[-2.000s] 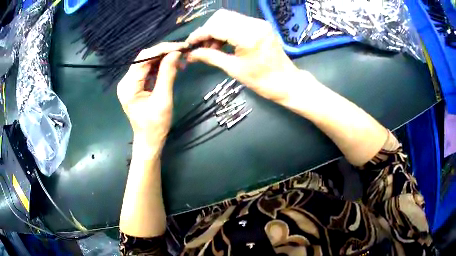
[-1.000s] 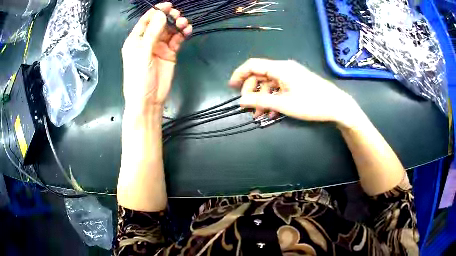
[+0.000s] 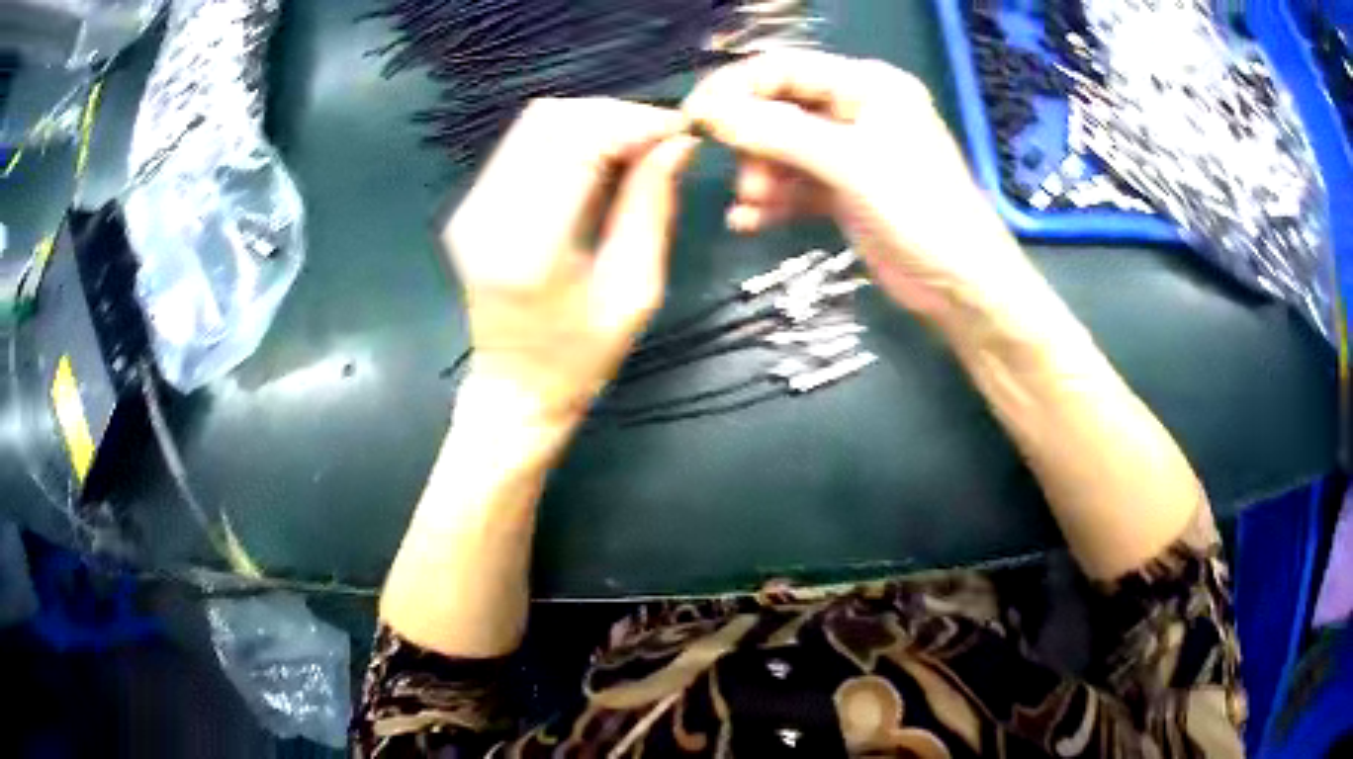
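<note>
My left hand (image 3: 571, 245) and my right hand (image 3: 846, 163) meet at the fingertips in front of the cable pile. A tiny dark part shows pinched between them, probably a cable end; the rest of it is hidden or blurred. The loose pile of black cables (image 3: 549, 52) lies beyond my hands, with pale coppery ends at its right. A fanned bundle of finished leads (image 3: 712, 389) lies below my hands, their silver plugs pointing right.
The blue parts tray (image 3: 1091, 226) at upper right holds black sleeves and silver connectors, with a clear bag of connectors (image 3: 1202, 134) on it. A long clear plastic bag (image 3: 215, 223) and a black box (image 3: 104, 334) with a yellow label are at left.
My right hand has moved up and left from the finished leads, and my left hand has moved right and down. Their fingertips now meet. The silver plugs are uncovered.
</note>
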